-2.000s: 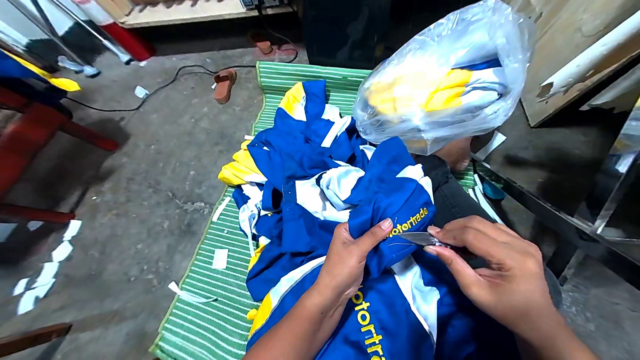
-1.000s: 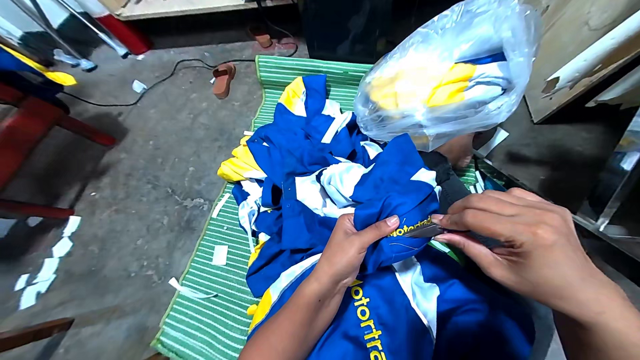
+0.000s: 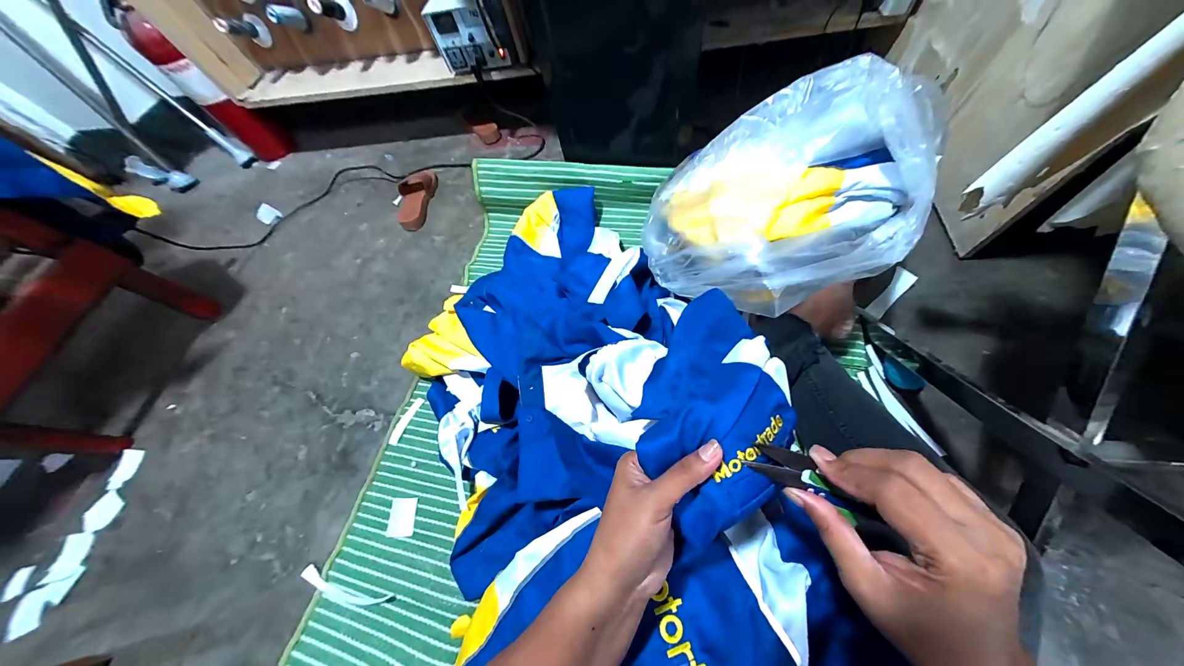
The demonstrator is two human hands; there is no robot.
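Observation:
A blue garment (image 3: 573,398) with white and yellow panels and yellow embroidered lettering lies bunched over my lap and a green striped mat. My left hand (image 3: 647,518) pinches its fabric, thumb on top beside the lettering. In my right hand (image 3: 925,546) is a pair of small thread snips (image 3: 786,467) with dark blades and a bit of green; the blades stand apart, their tips at the embroidered letters. The handle is mostly hidden by my fingers.
A clear plastic bag (image 3: 795,194) of yellow, white and blue cloth stands beyond my leg. The green striped mat (image 3: 370,555) bears fabric scraps. A brown sandal (image 3: 416,200), black cord (image 3: 324,190), red stool (image 3: 102,268) and fire extinguisher (image 3: 213,102) are at the left; a metal frame (image 3: 1110,314) is at the right.
The snips have turned in my right hand, and their two separate blades now show at the lettering. My left hand keeps its hold on the fabric.

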